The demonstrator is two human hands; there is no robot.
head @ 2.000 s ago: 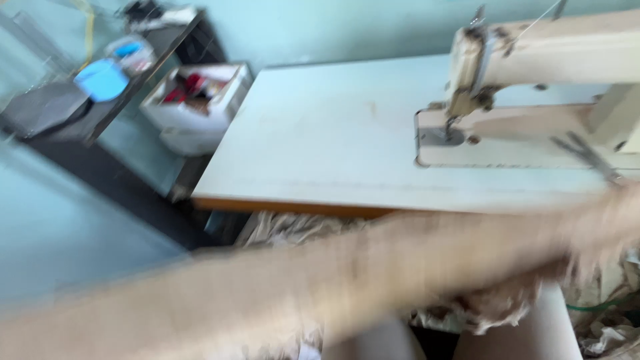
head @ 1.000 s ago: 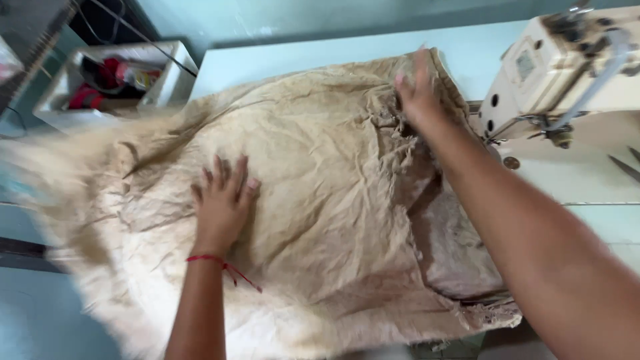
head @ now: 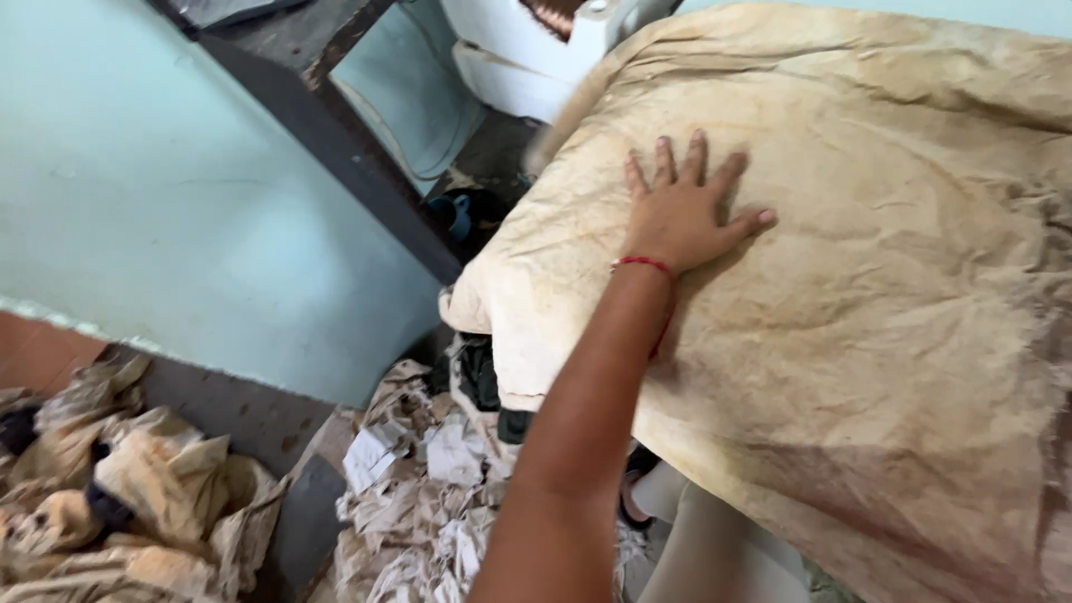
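Note:
A large piece of stained beige cloth (head: 854, 335) lies spread over the sewing table and hangs off its left side and front edge. Flat on top of it rests my left hand (head: 682, 213), palm down with the fingers apart, a red string bracelet (head: 643, 261) round the wrist. Wrinkles run across the cloth, and its lower right part is darker, with a ragged seam at the right edge of the view. My right hand is outside the view, as is the sewing machine.
White and beige scraps (head: 419, 502) cover the floor below the table. Stained cloths (head: 159, 477) are heaped at the lower left. A dark shelf frame (head: 335, 159) stands by the light blue wall, near a white container (head: 519, 75). My leg (head: 712, 536) is under the cloth's front edge.
The view has swung to the left and down, leaving my right hand and the sewing machine outside it. The cloth, raised and blurred two seconds ago, now lies spread on the table.

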